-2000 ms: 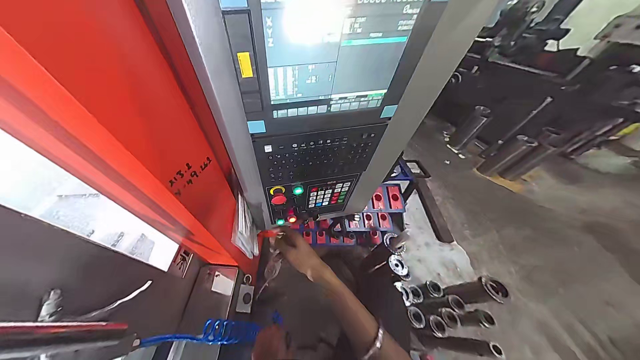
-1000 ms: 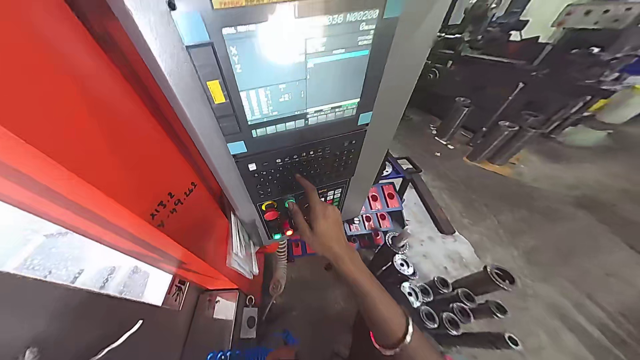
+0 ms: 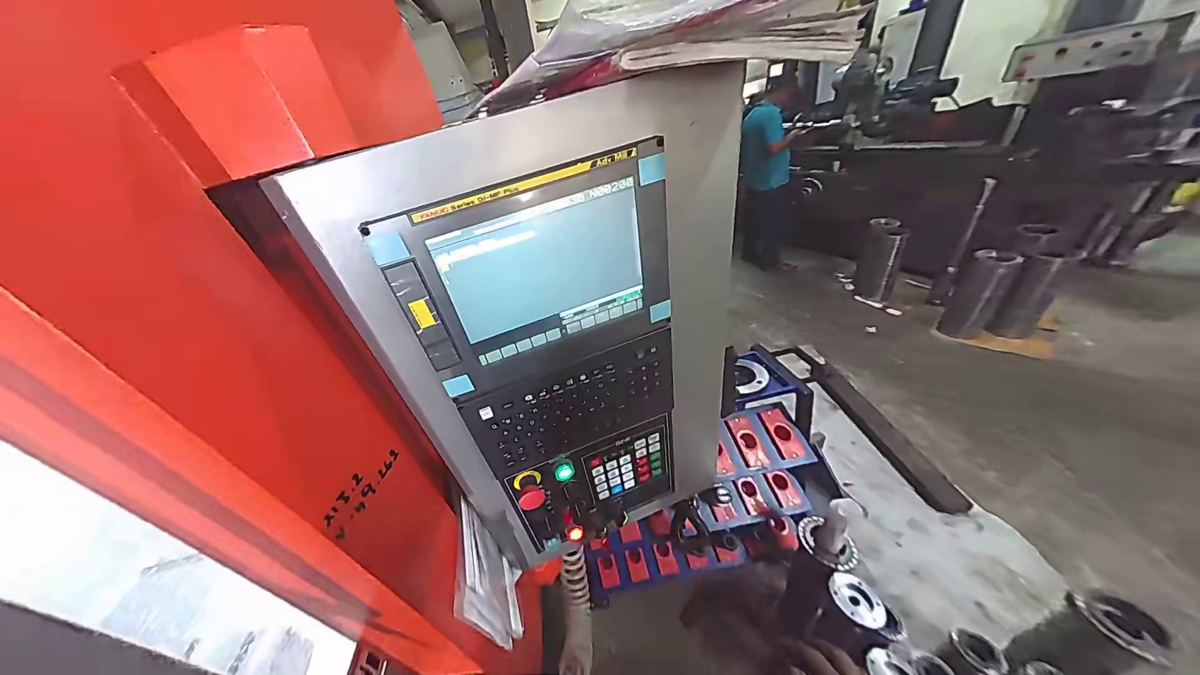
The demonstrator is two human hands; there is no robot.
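The CNC control panel (image 3: 553, 328) of the red machine stands in the middle of the view. Its screen (image 3: 544, 272) is lit and shows a mostly plain page. Below are a dark keypad (image 3: 581, 403), a red emergency stop button (image 3: 531, 498), a green-lit button (image 3: 564, 471) and a red-lit one (image 3: 575, 533). No hand touches the panel. At the bottom edge, by the flanged metal parts (image 3: 858, 600), is a dark, blurred shape that may be my right hand; whether it holds anything cannot be told. My left hand is out of view.
A blue rack (image 3: 797, 450) with red tool-holder sockets stands behind the panel. Metal tubes (image 3: 1120, 628) stand at lower right, more (image 3: 980, 291) farther back. A coiled cable (image 3: 575, 577) hangs below the panel; papers (image 3: 487, 581) sit beside it. A person (image 3: 767, 169) stands at a far machine.
My right hand, at the panel's buttons and keys in both earlier frames, has left the panel. The screen's page has changed. The view has tilted up and shows the panel's top.
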